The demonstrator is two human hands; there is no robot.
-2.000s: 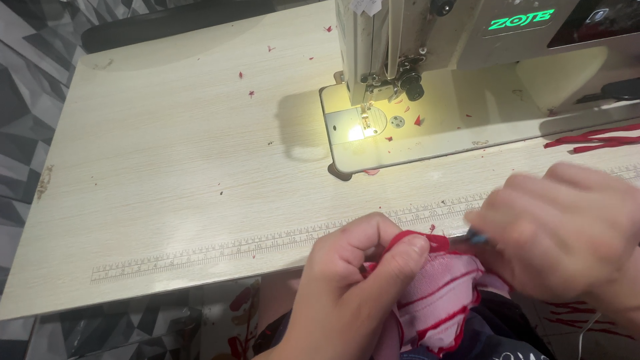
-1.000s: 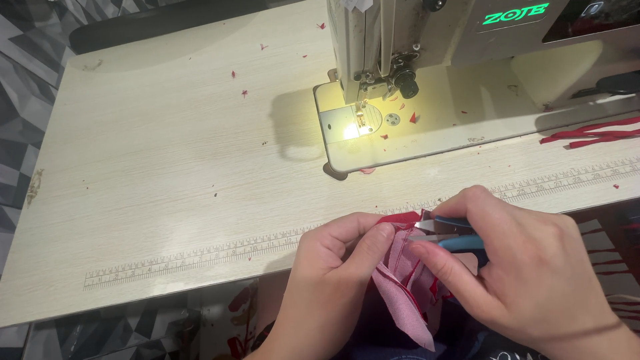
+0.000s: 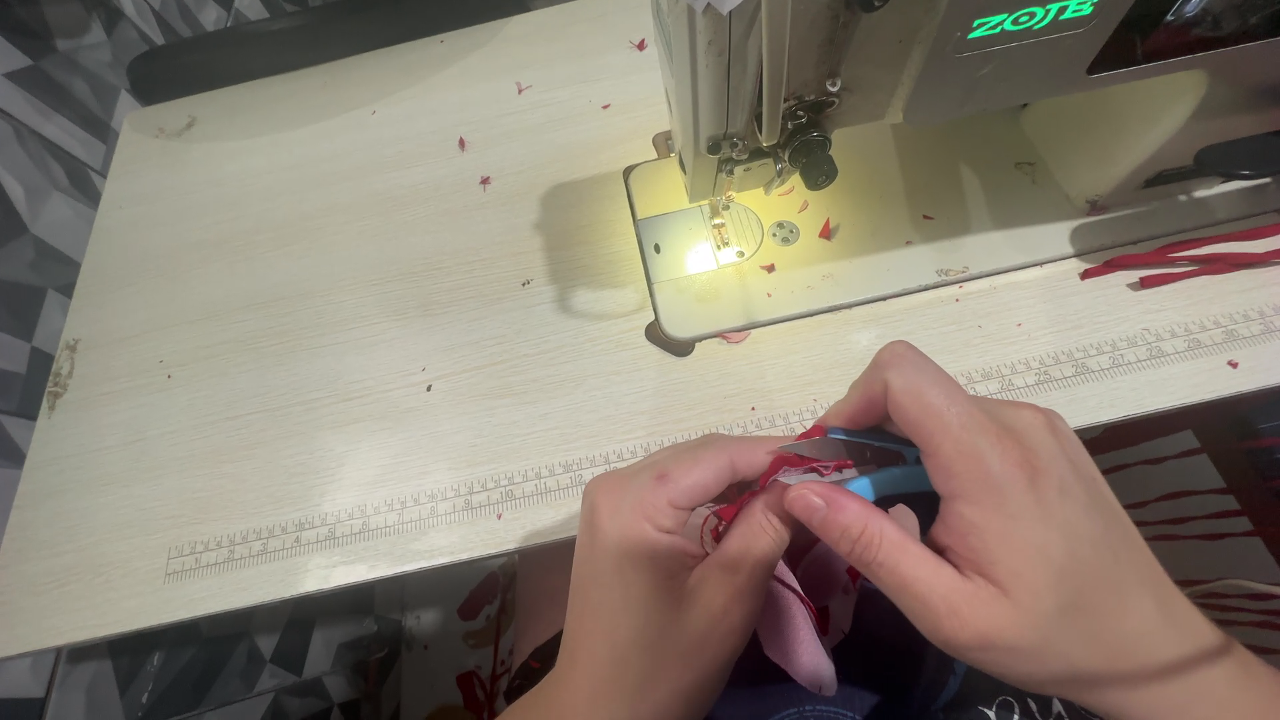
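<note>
My left hand [image 3: 680,540] pinches a small pink fabric piece [image 3: 795,625] with red edging between thumb and fingers, just past the table's front edge. In my right hand [image 3: 960,510] are small thread snips [image 3: 880,485] with blue handles. Their two blades stand apart around the red edging [image 3: 815,465], close to my left fingertips. The lower part of the fabric hangs below my hands, and some of it is hidden behind my fingers.
A sewing machine [image 3: 860,120] stands at the back right, its lamp lighting the needle plate [image 3: 690,245]. Red fabric strips [image 3: 1190,255] lie at the right. A printed ruler scale [image 3: 400,505] runs along the front of the pale table [image 3: 330,300], with red scraps scattered about.
Two seconds ago my right hand was blurred and farther from the fabric; now the snips' blades are at the red edging. The fabric has turned in my left hand.
</note>
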